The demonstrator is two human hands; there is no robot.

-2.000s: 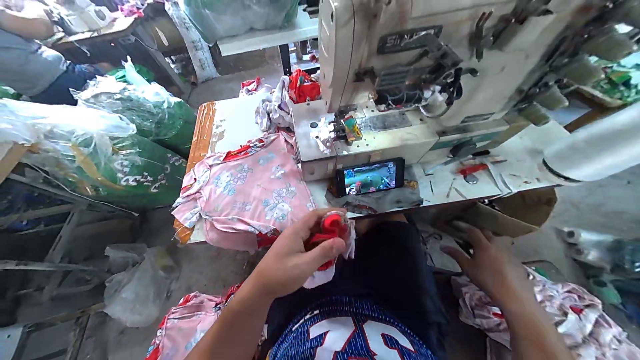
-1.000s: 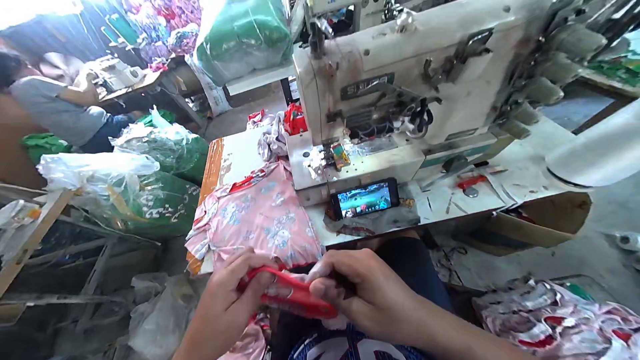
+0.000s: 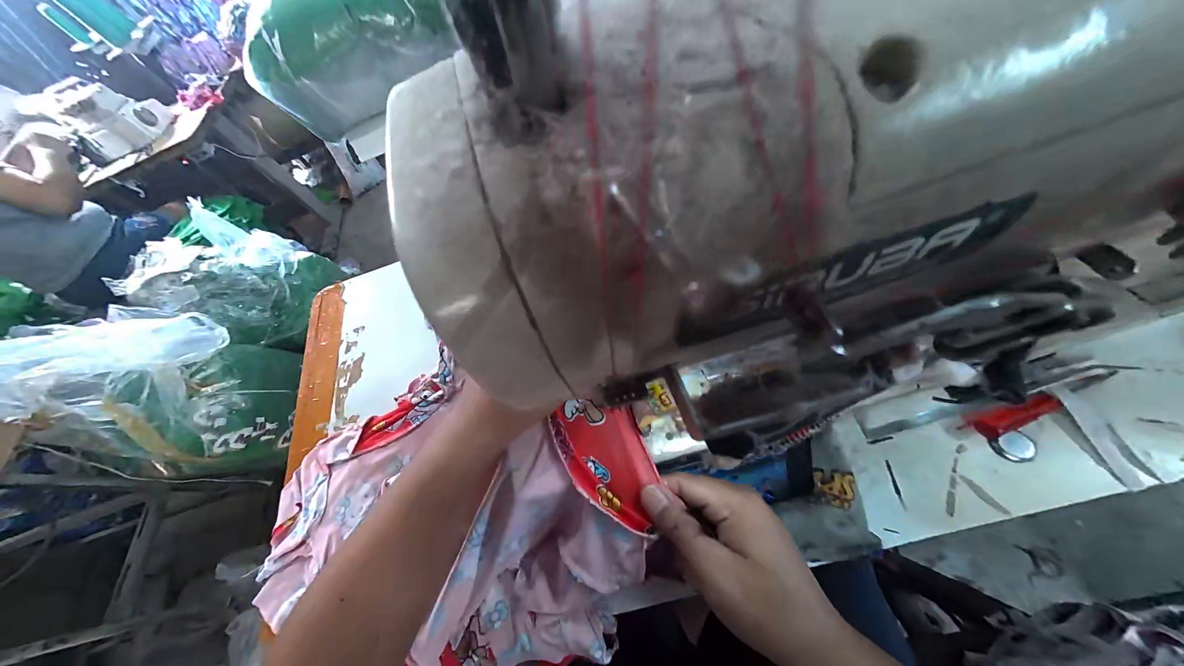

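The head of an industrial sewing machine (image 3: 629,203) fills the upper middle, with red threads running down it. My right hand (image 3: 731,546) pinches the lower end of a red printed fabric band (image 3: 606,458) between thumb and fingers. The band runs up to the underside of the machine head. My left hand is hidden behind the machine head; only its forearm shows, lying across a pink printed garment (image 3: 518,555). That garment is bunched on the table below the head and borders the red band.
The sewing table (image 3: 379,314) has a worn orange edge. Red-handled snips (image 3: 1017,416) and fabric strips lie at the right. Stuffed green bags (image 3: 231,398) in clear plastic stand at the left. Another person (image 3: 46,222) sits at a machine at the upper left.
The view has moved much closer to the machine. Both hands held red fabric over the lap; now the band is at the machine head, the left hand behind it and the right at the band's lower end.
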